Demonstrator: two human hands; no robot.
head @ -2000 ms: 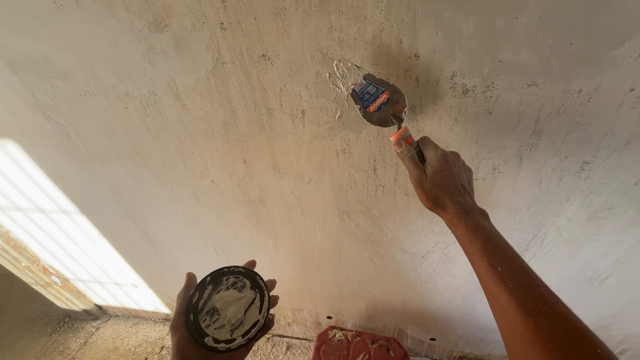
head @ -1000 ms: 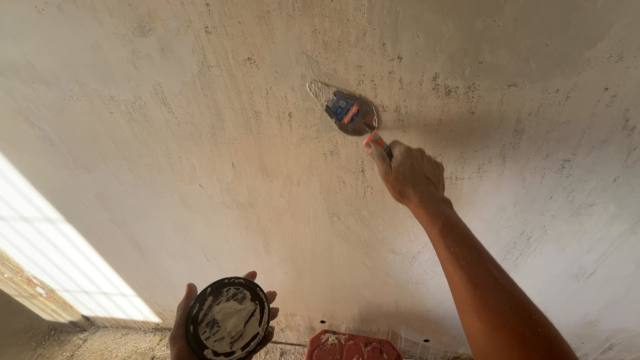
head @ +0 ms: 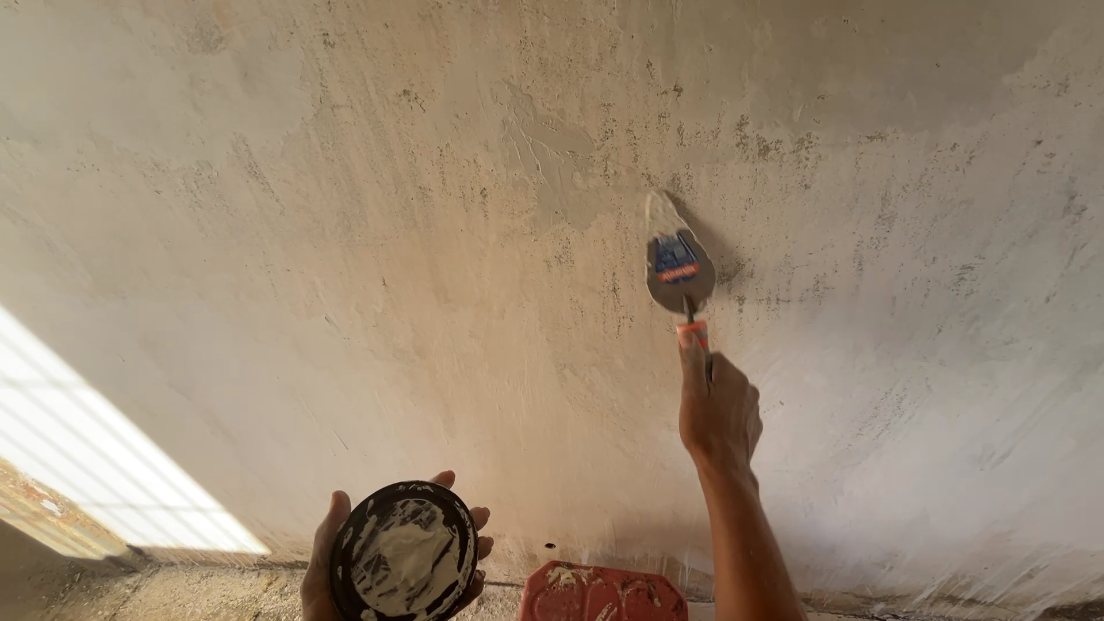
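Note:
My right hand [head: 720, 410] grips the orange and dark handle of a pointed trowel [head: 681, 267], its blade tip turned up and lying near or against the plastered wall [head: 414, 302]. A label is stuck on the blade, and pale wet filler coats its tip. Up and left of the trowel, a fresh smear of filler [head: 552, 159] shows on the wall. Low in the view, my left hand [head: 323, 552] holds a round black dish [head: 405, 552] from beneath, fingertips showing past its right rim. Pale filler is spread inside the dish.
A red plastic object [head: 604, 593] spattered with filler stands at the wall's foot, between my hands. The rough, dusty floor [head: 198, 591] meets the wall there. Barred sunlight [head: 103, 466] falls across the lower left, beside a worn yellowish edge [head: 52, 509].
The trowel has moved right and down from the smear, and its blade now points more upright. The smear it covered in part is now uncovered. My left hand still holds the dish.

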